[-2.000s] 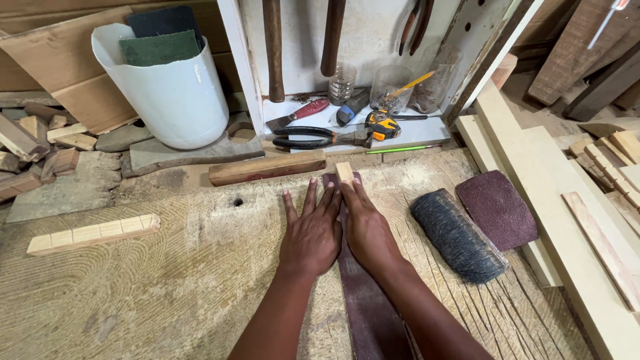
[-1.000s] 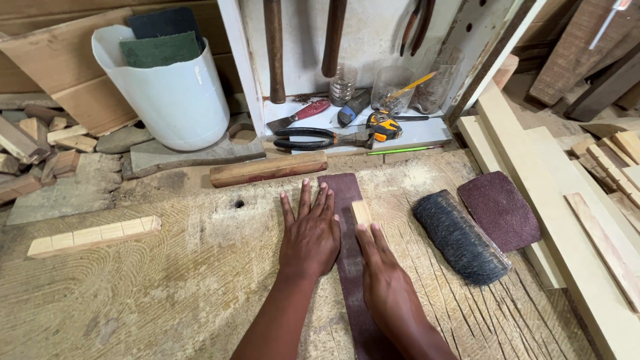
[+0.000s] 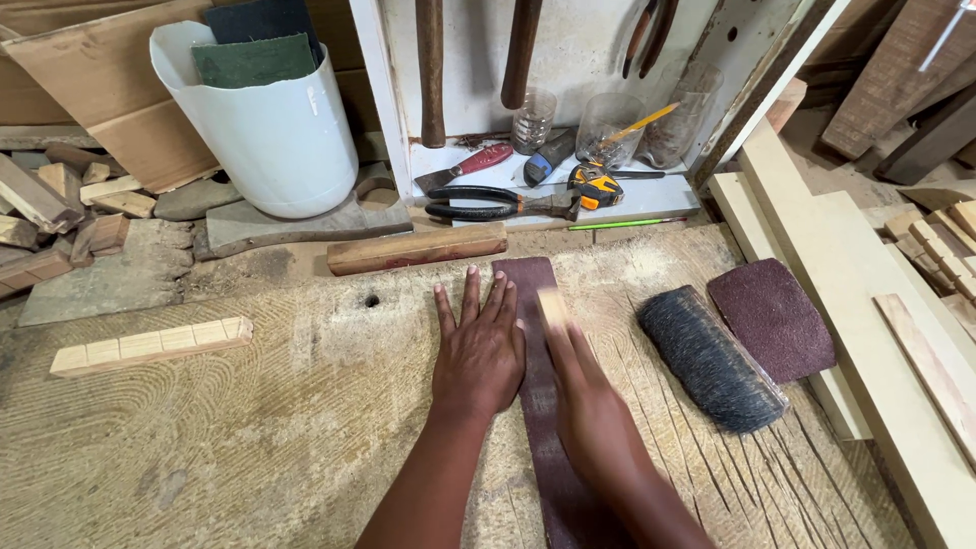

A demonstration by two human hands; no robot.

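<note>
A long dark-red strip of sandpaper lies on the rough wooden bench top. My left hand rests flat with spread fingers along the strip's left edge. Under the fingertips of my right hand is a small pale wood block, slightly blurred, on the strip near its far end. To the right lie a dark-bristled brush and a square piece of dark-red sandpaper. On the left is a pale wood strip marked with cross lines.
Beyond my hands lies a brown wood bar. Behind it, pincers, a tape measure and a red-handled scraper sit by a white cabinet. A white plastic container stands back left; pale boards lie at the right.
Two seconds ago both hands were together at the strip's far end. My right hand, with the block, has since moved apart from my left and a little nearer to me.
</note>
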